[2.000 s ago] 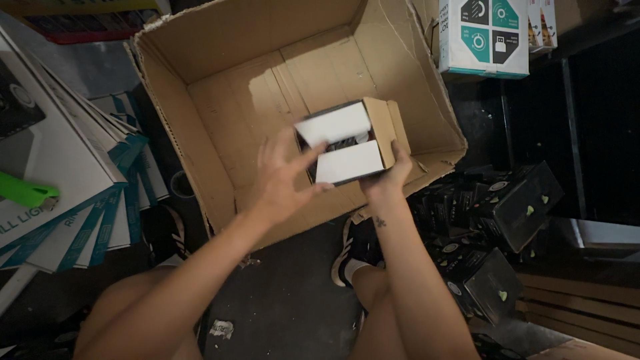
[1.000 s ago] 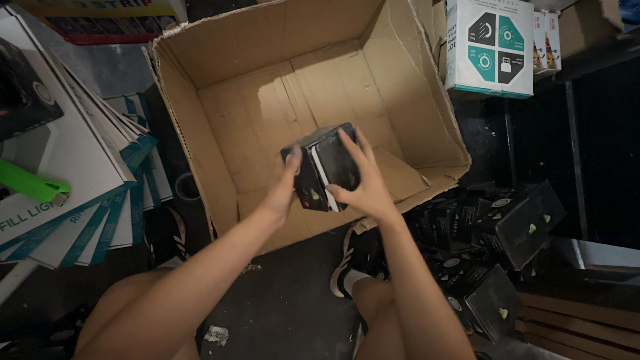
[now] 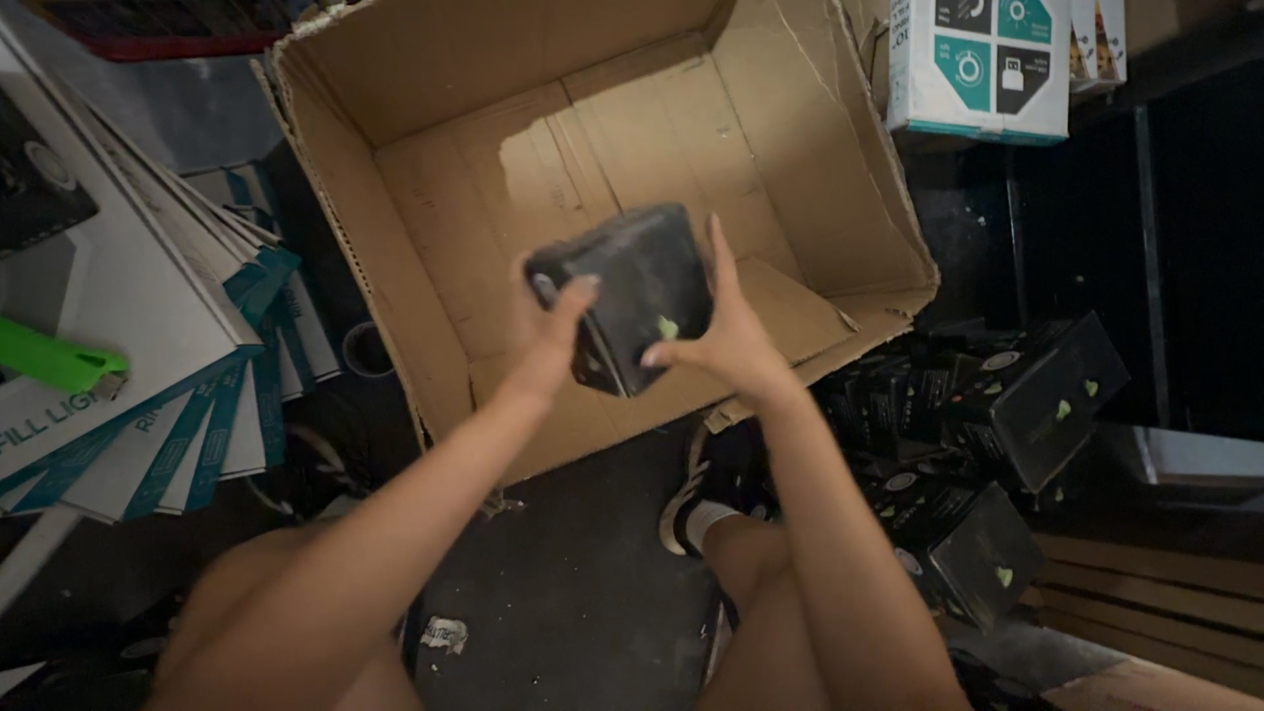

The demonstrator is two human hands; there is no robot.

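A small black product box (image 3: 647,291) with a green mark is held up over a large open cardboard carton (image 3: 553,188). My left hand (image 3: 558,321) grips its left side, thumb on the near face. At the box's right side is my right hand (image 3: 716,331), its thumb against the lower face and its fingers along the right edge. The box's top face is slightly blurred; its underside is hidden.
Flat white and teal boxes (image 3: 197,415) lie fanned at the left, with a green-handled tool (image 3: 59,360) on top. Several black boxes (image 3: 1047,405) are piled at the right. A white and teal box (image 3: 978,69) stands at the upper right. My shoe (image 3: 706,474) is by the carton.
Two seconds ago the box stood open, with white inner parts showing; now black faces cover them. My hands have shifted to its two sides, and the box has been turned.
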